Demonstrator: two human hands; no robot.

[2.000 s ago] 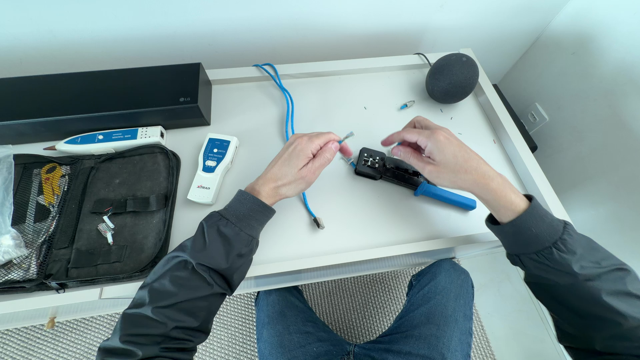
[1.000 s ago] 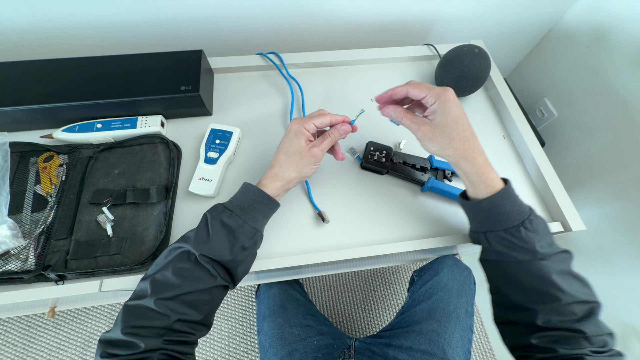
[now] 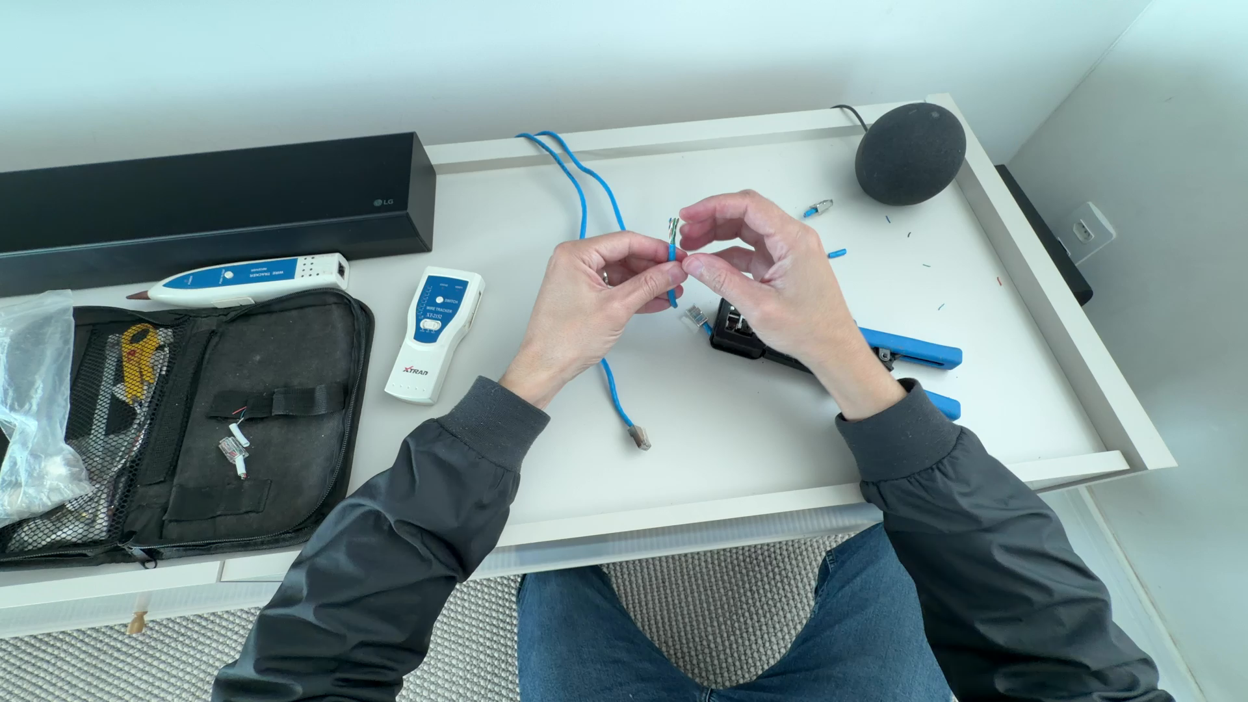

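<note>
My left hand (image 3: pixel 609 297) pinches a blue network cable (image 3: pixel 673 252) between thumb and fingers, its end upright with thin bare wires (image 3: pixel 673 226) fanned at the top. Thumb and fingers of my right hand (image 3: pixel 765 273) are at the cable end from the right; whether they grip it I cannot tell. Partly behind the right hand lies a black crimping tool with blue handles (image 3: pixel 912 348), its handles spread. A clear modular plug (image 3: pixel 698 318) is beside the tool's head. Another plug (image 3: pixel 638 437) ends the blue cable on the white desk, below my left hand.
A white cable tester (image 3: pixel 435 334), a wire tracker (image 3: pixel 249 281) and an open black tool case (image 3: pixel 283 419) with a plastic bag lie left, before a black soundbar (image 3: pixel 214 195). A round dark speaker (image 3: pixel 910 154), a blue-booted plug (image 3: pixel 819 208) and wire scraps are at right. The desk has raised edges.
My right hand has come over to the cable end at my left hand. The crimping tool's handles, together two seconds ago, are now spread apart.
</note>
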